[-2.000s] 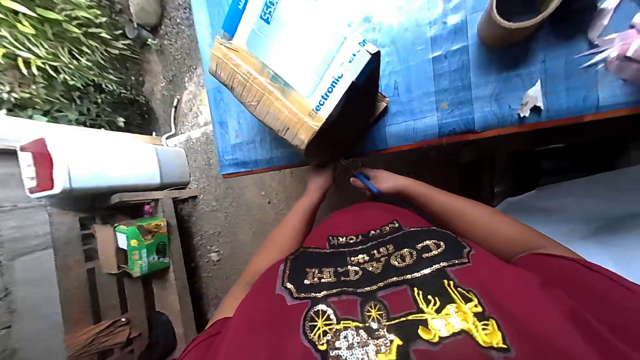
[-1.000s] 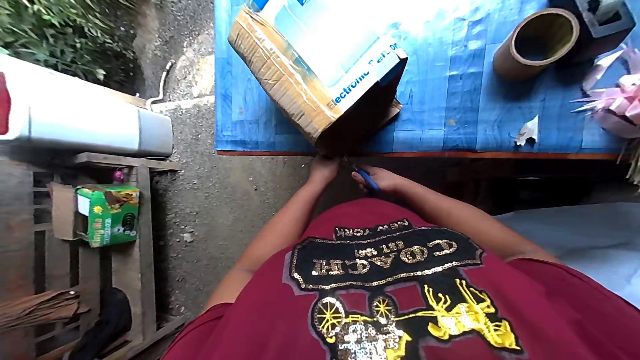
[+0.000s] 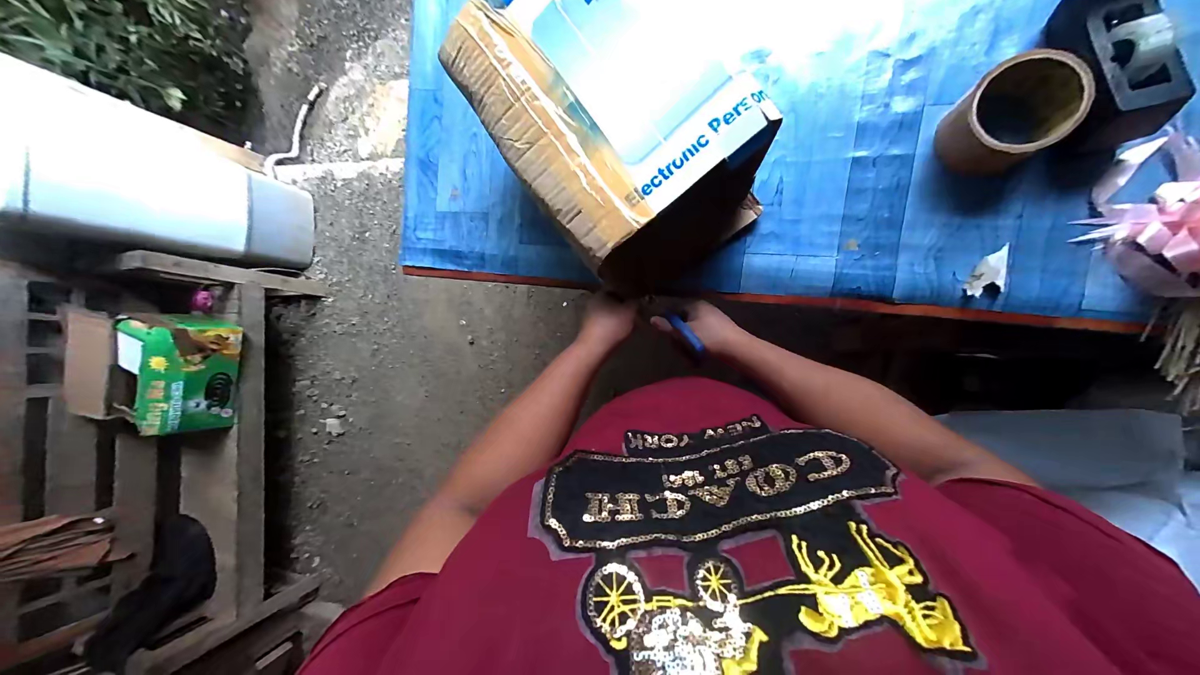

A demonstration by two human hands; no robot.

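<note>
A cardboard box (image 3: 553, 141) with white and blue printed sides, its edge covered in clear tape, lies on the blue table (image 3: 834, 234) and reaches its front edge. Just below the box's near corner is my left hand (image 3: 609, 319), its fingers in shadow; what they touch cannot be made out. My right hand (image 3: 708, 328), close beside it, is closed on a blue-handled tool (image 3: 685, 334), whose working end is hidden in the dark under the box.
On the table's right stand a brown tube (image 3: 1012, 112), a black hollow block (image 3: 1125, 66), a torn white scrap (image 3: 988, 272) and pink ribbon flowers (image 3: 1158, 225). To the left, a green box (image 3: 187, 375) sits on a wooden slatted bench (image 3: 248, 469) below a white container (image 3: 159, 187).
The view has shifted, bringing more of the table's right side into sight. Both hands stay near the box's corner, the right one still holding the blue-handled tool.
</note>
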